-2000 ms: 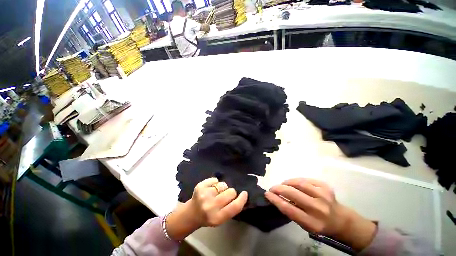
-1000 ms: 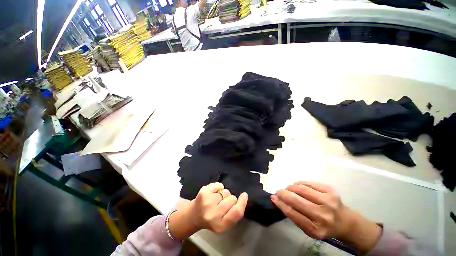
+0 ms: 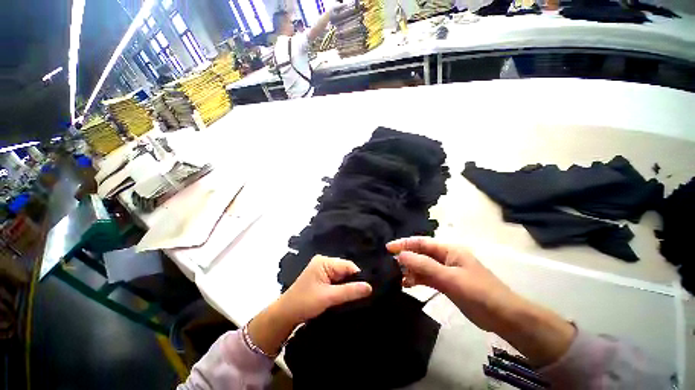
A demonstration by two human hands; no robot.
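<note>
A long pile of overlapping black fabric panels [image 3: 385, 175], rippled and with tabs along its sides, lies in front of me. A flatter black panel [image 3: 366, 346] spreads from its near end towards me. My left hand [image 3: 324, 289] is at the left of the near end, thumb and forefinger apart over black fabric. My right hand [image 3: 446, 270] is opposite, fingertips at the pile's right side. Black on black hides whether either hand pinches an edge. Several thin black strips [image 3: 514, 369] lie beside my right wrist.
The white table [image 3: 289, 129] carries loose black pieces [image 3: 564, 198] at right and a ragged black heap [image 3: 678, 228] at the far right. A pale board [image 3: 594, 305] lies near right. Card sheets [image 3: 190, 221] lie at left. A person [image 3: 293, 61] stands beyond the table.
The black fabric at the pile's near end now spreads further towards me. Both hands have left their low closed pose; my right hand has moved up and left, and my left thumb and forefinger have parted.
</note>
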